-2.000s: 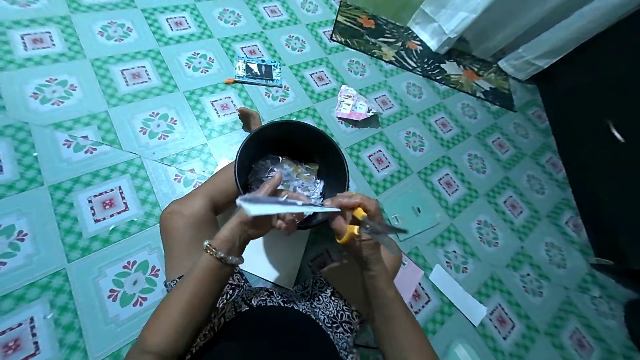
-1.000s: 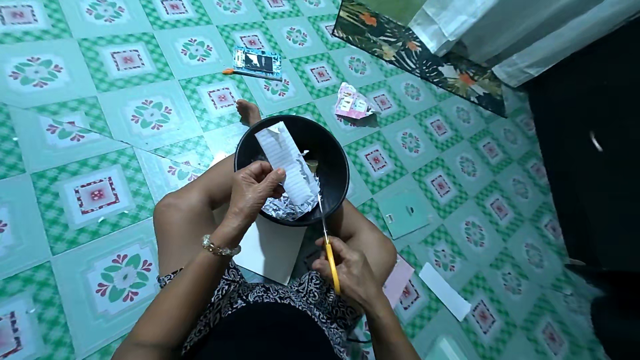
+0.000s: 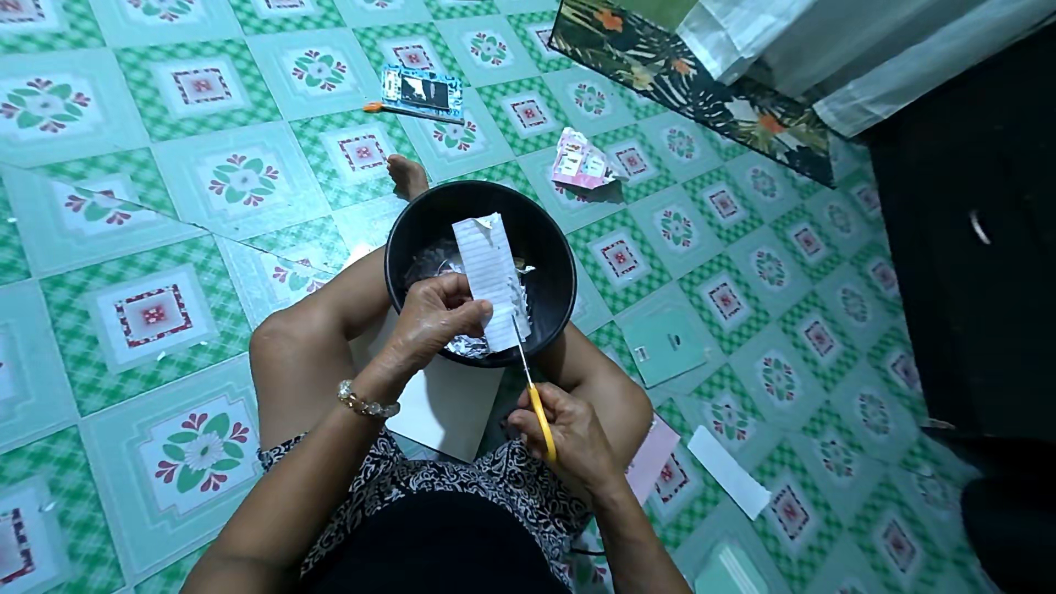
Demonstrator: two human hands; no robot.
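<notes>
My left hand (image 3: 441, 318) pinches a folded strip of lined paper (image 3: 487, 264) by its left edge, above a black plastic bucket (image 3: 563, 280) between my legs. The paper's right edge is frayed with narrow cuts. My right hand (image 3: 569, 429) holds yellow-handled scissors (image 3: 540, 421), their blades pointing up at the lower right part of the paper. Paper shreds (image 3: 469, 345) and crumpled clear plastic (image 3: 433, 262) lie inside the bucket, partly hidden by the paper and my left hand.
Around me on the tiled-pattern floor are a white paper strip (image 3: 730, 472), pink paper (image 3: 652, 458), a green folder-like sheet (image 3: 667, 337), a crumpled pink wrapper (image 3: 580, 161) and a blue packet (image 3: 422, 89) beside an orange-tipped stick (image 3: 412, 112). A white sheet (image 3: 441, 404) lies under the bucket.
Two seconds ago the paper was held nearly edge-on and the scissors pointed right. Now the paper's lined face shows, and the scissors point up at it. Little has moved over the last second.
</notes>
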